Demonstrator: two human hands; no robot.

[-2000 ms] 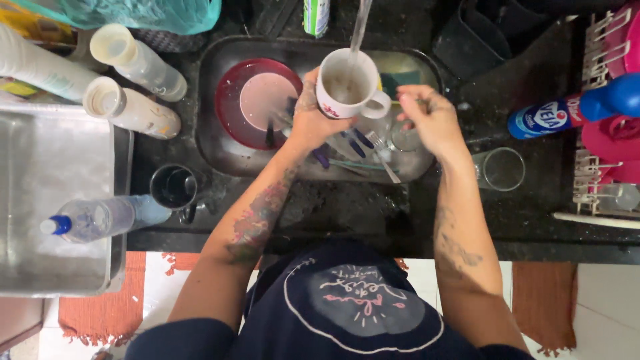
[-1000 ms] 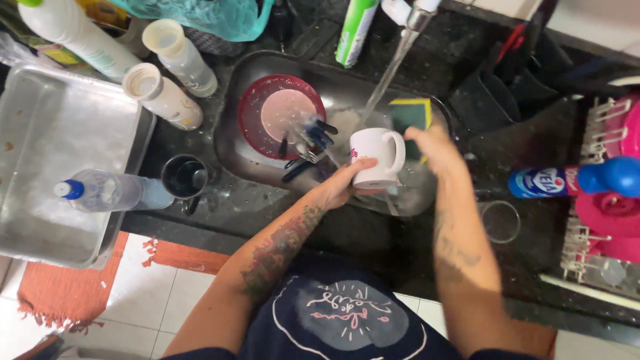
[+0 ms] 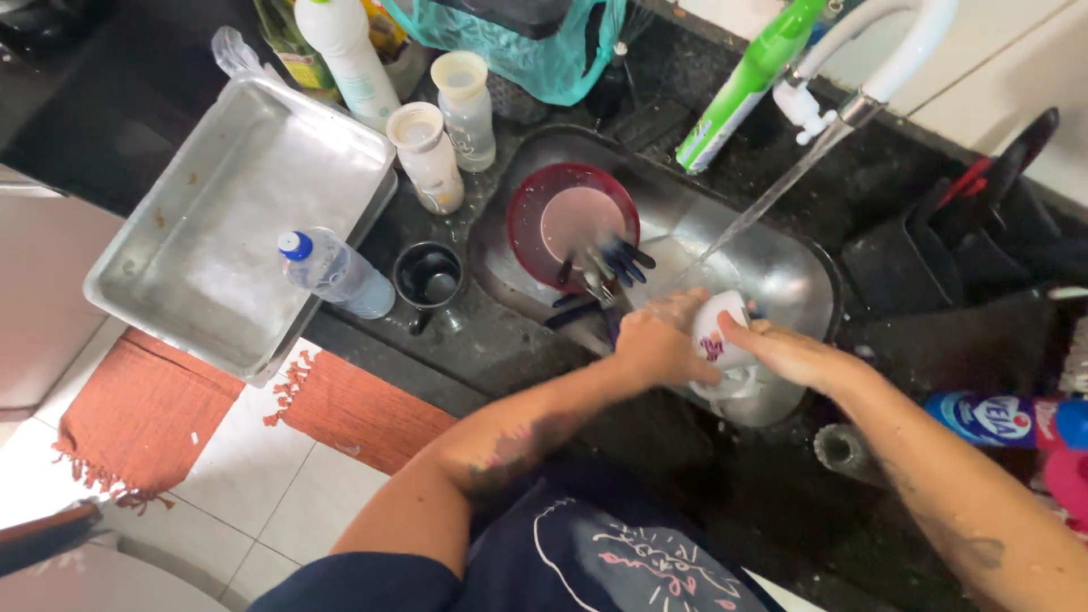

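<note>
A white mug (image 3: 712,333) with a dark red print is held over the right part of the steel sink (image 3: 795,280). My left hand (image 3: 667,340) grips it from the left, slightly blurred. My right hand (image 3: 778,347) has its thumb on the near side of the mug, with the other fingers partly hidden behind it. Water runs from the white faucet (image 3: 908,51) into the sink beyond my hands. To the left, a dark red bowl (image 3: 523,208) holds a pinkish round dish (image 3: 582,217) and several pieces of cutlery (image 3: 625,259). The sponge seen earlier is not visible.
Left of the sink stand a black mug (image 3: 427,274), a plastic bottle (image 3: 340,272), two whitish bottles (image 3: 466,110) (image 3: 427,157) and a metal baking pan (image 3: 246,212). A green bottle (image 3: 748,85) stands behind the sink. A drinking glass (image 3: 843,450) and a blue cleaner bottle (image 3: 977,418) are at right.
The view has turned and shifted left. The mug, upright under the water two seconds ago, is now tipped between both hands. My right hand has moved from the green and yellow sponge to the mug.
</note>
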